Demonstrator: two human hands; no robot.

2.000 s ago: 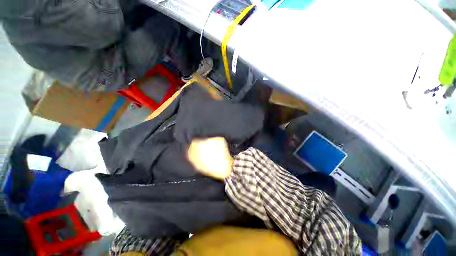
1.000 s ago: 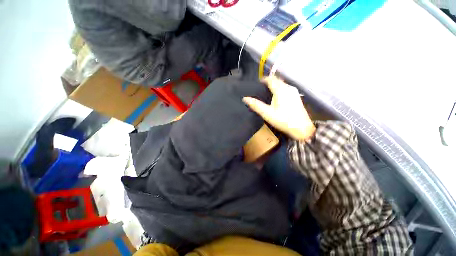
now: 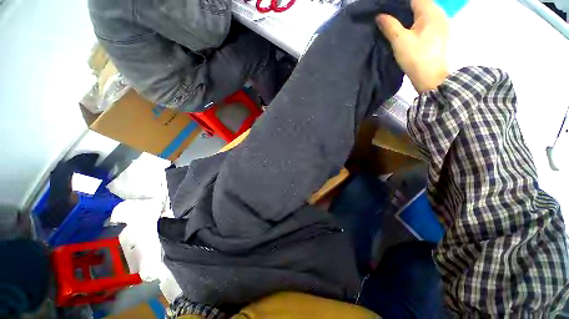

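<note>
A dark grey-black garment (image 3: 281, 156) lies over my lap, with one long part, like a sleeve, stretched up to the white table's edge. My right hand (image 3: 421, 47) grips the upper end of that part at the top of the view, thumb on the cloth; the cloth hides some fingers. My left hand is not visible; only a bit of checked sleeve (image 3: 193, 308) shows at the bottom, beside the garment. Whether it holds anything cannot be seen.
The white table (image 3: 536, 93) curves along the right. Red scissor rings (image 3: 274, 5) lie at its top edge. A person in grey (image 3: 168, 56) is at upper left. Red stools (image 3: 231, 115), a cardboard box (image 3: 140, 121), white cloth or paper (image 3: 140, 230) and a blue crate (image 3: 81, 215) are at left.
My right hand has moved up and right, first from the garment's middle to its upper end, then lifting that end over the table edge. The cloth is now stretched out and covers the yellow tape.
</note>
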